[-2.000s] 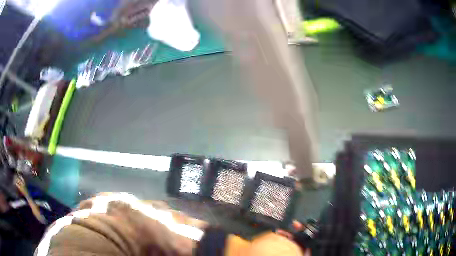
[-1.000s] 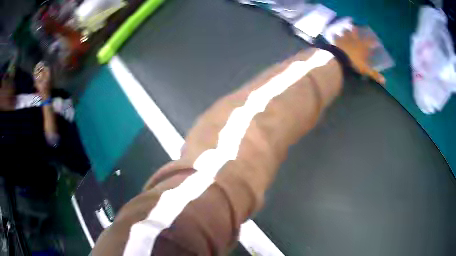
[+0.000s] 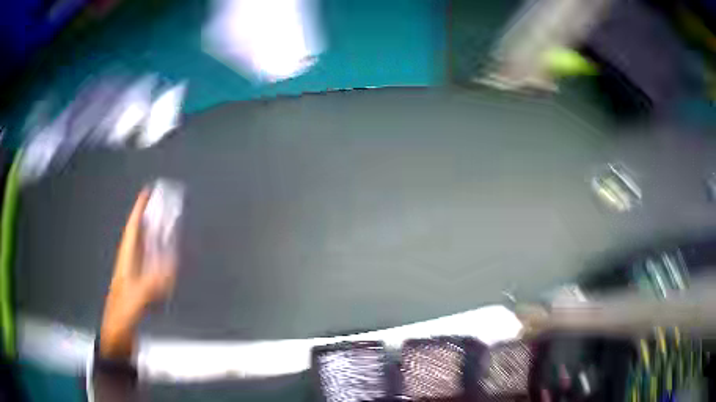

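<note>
My left hand (image 3: 137, 290) is at the left, over the dark green bench mat (image 3: 353, 196). It holds a pale, shiny packet-like piece (image 3: 163, 212), blurred, between thumb and fingers. A blurred beige, sleeve-like shape (image 3: 628, 312) enters from the right edge above the screw bins. A small brownish part at its tip may be a hand; I cannot tell whose it is or whether it holds anything. My right hand is not clearly identifiable.
Small black screw bins (image 3: 353, 377) stand in a row at the bottom. Blurred green boards (image 3: 667, 365) are at lower right, and one board (image 3: 616, 188) lies on the mat. Silvery packets (image 3: 129, 114) lie at the far left edge, with a white bag (image 3: 267, 39) beyond.
The view has swung right. My left hand has come back from the packets at the far edge, now with a pale piece in it. The bins and boards are in view again.
</note>
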